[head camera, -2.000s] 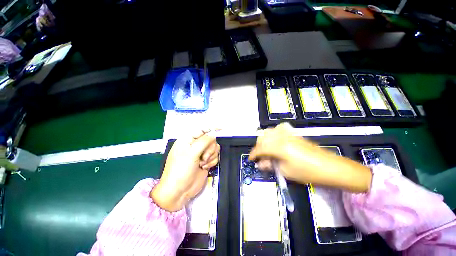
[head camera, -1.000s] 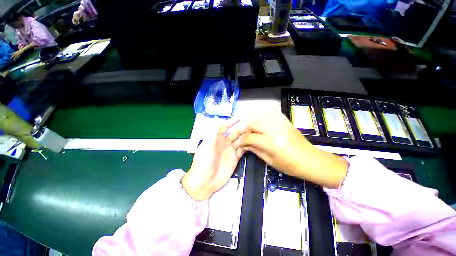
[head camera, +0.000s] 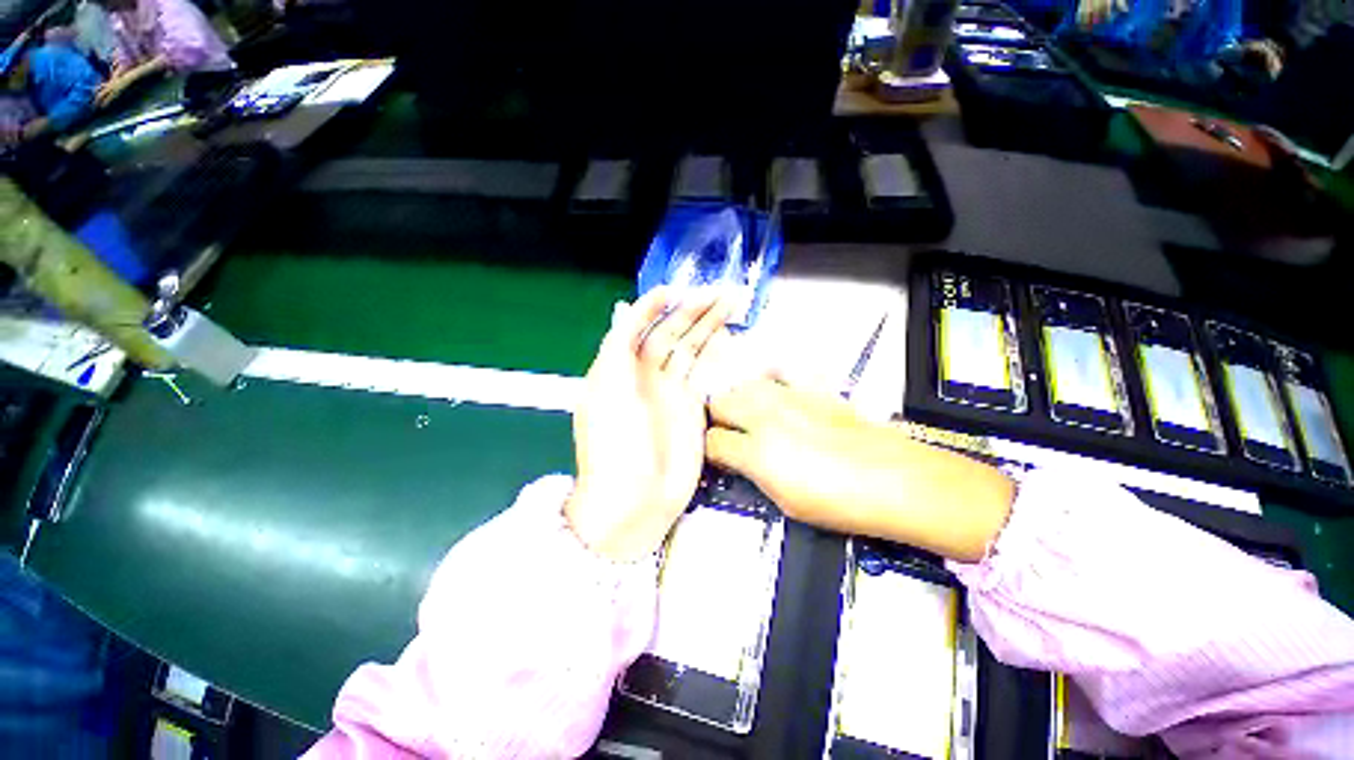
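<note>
My left hand [head camera: 646,423] is at the centre, its fingers stretched towards the blue bin and slightly apart. No object shows in it. My right hand [head camera: 802,453] lies against its palm side with bent fingers; its fingertips are partly hidden. A thin dark stick [head camera: 867,354], like tweezers, shows just beyond my right hand, over the white paper; I cannot tell if it is held. Below my hands, a phone body [head camera: 698,609] lies in the near black tray [head camera: 802,631], its camera end partly covered. Another phone body [head camera: 895,653] lies to its right.
A blue bin [head camera: 754,282] with a clear bag stands just beyond my left fingertips. A black tray of phone bodies [head camera: 1084,371] lies at the right. A darker tray [head camera: 936,223] lies behind the bin. A yellow-green and pale object [head camera: 89,282] is at far left. Other workers sit at upper left.
My hands, apart at first, have come together. Since then my left fingers have straightened towards the bin, and the dark stick has come into view. The whole view has shifted.
</note>
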